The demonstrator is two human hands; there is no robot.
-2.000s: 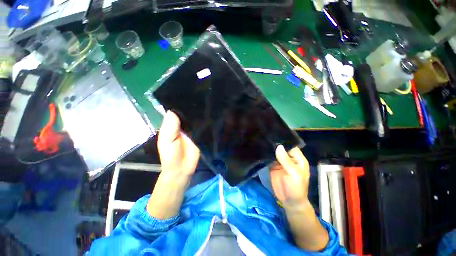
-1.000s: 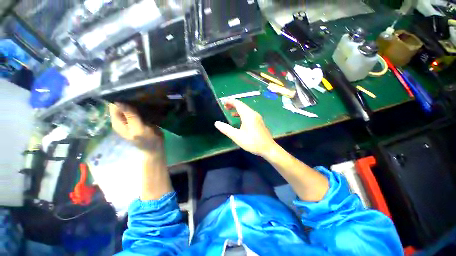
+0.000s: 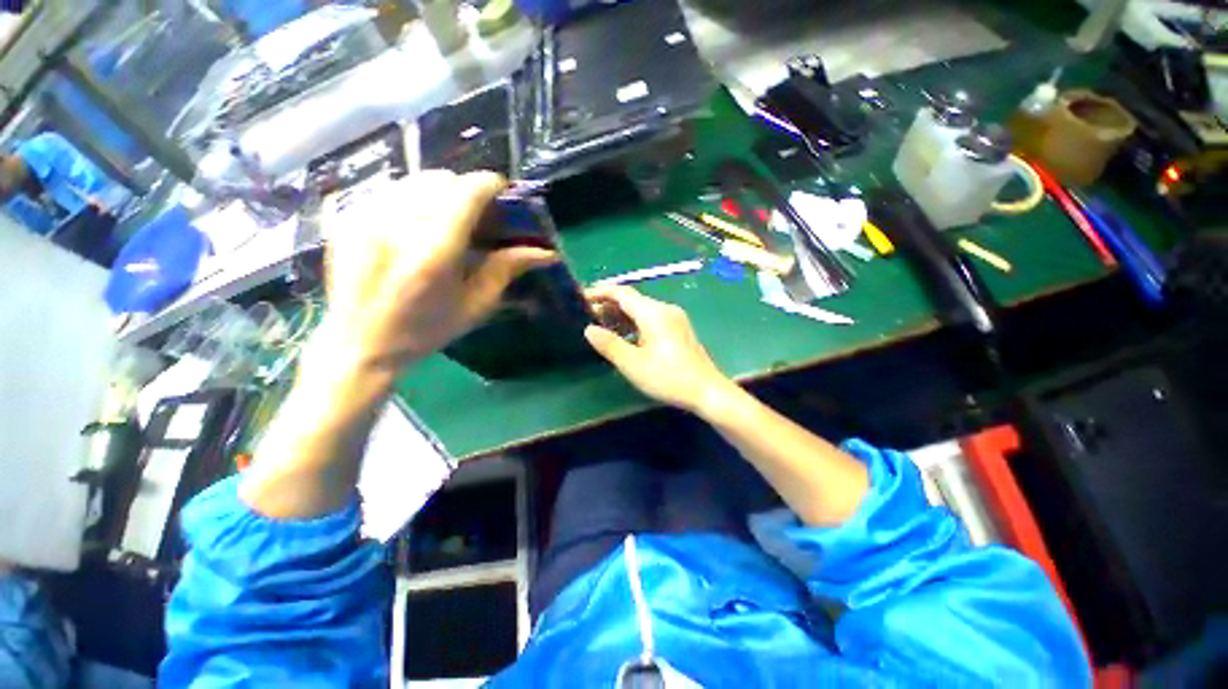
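Note:
A black glossy screen assembly [image 3: 533, 316] is held tilted above the green bench, seen nearly edge-on. My left hand [image 3: 411, 269] is raised and grips its upper left part, hiding much of it. My right hand [image 3: 649, 347] is lower, with thumb and fingers closed at the panel's right corner; a small dark part shows between them. The silver-grey bagged cover [image 3: 401, 471] lies at the left, mostly hidden behind my left forearm.
Stacked black screens [image 3: 626, 74] stand at the back. Loose tools [image 3: 754, 249], a white bottle [image 3: 943, 168] and a brown tape roll [image 3: 1084, 132] are on the bench at right. White frames [image 3: 462, 579] and red-white stacks [image 3: 1003, 498] flank my lap. A person's blue sleeve [image 3: 61, 168] shows far left.
The panel went from flat in both hands over my lap to tilted above the bench. My left hand moved onto its upper part. My right hand, open a second ago, has closed at its corner.

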